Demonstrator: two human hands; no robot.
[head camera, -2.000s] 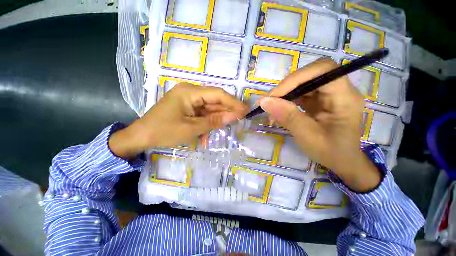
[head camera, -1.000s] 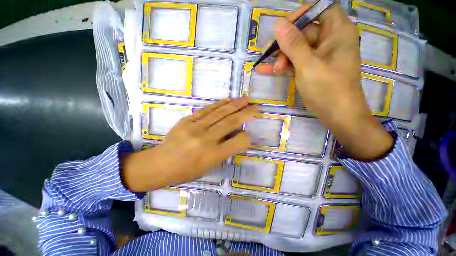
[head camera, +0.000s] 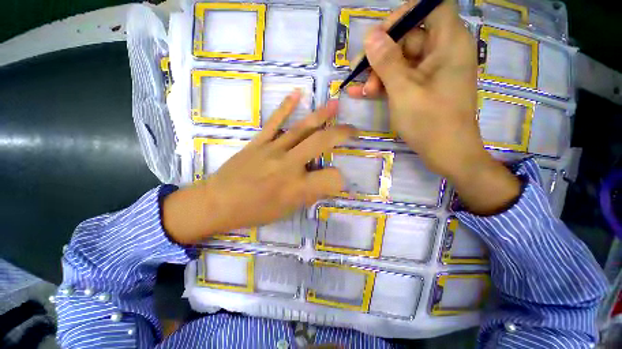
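Note:
My right hand (head camera: 436, 102) is shut on black tweezers (head camera: 402, 26). Their tip rests at the upper left corner of a phone frame (head camera: 385, 134) with a yellow section, near the tray's middle. My left hand (head camera: 266, 174) lies flat over the frames left of it, fingers spread and empty, one fingertip close to the tweezer tip. The pale tray (head camera: 239, 303) holds rows of silver-edged frames, each with a yellow rectangle. Any small piece at the tip is too small to tell. A clear strip with short bars (head camera: 276, 272) lies over the lower left frames.
A ragged see-through striped flap (head camera: 151, 102) hangs at the tray's left side. The dark glossy worktop (head camera: 68, 129) lies left of it, with a pale curved edge (head camera: 68, 28) behind. A purple rim (head camera: 609, 198) shows at the far right.
My hands have come apart from above the tray since the first frame. Since one second ago, my left fingers have spread and moved up towards the tweezer tip, which has shifted slightly left.

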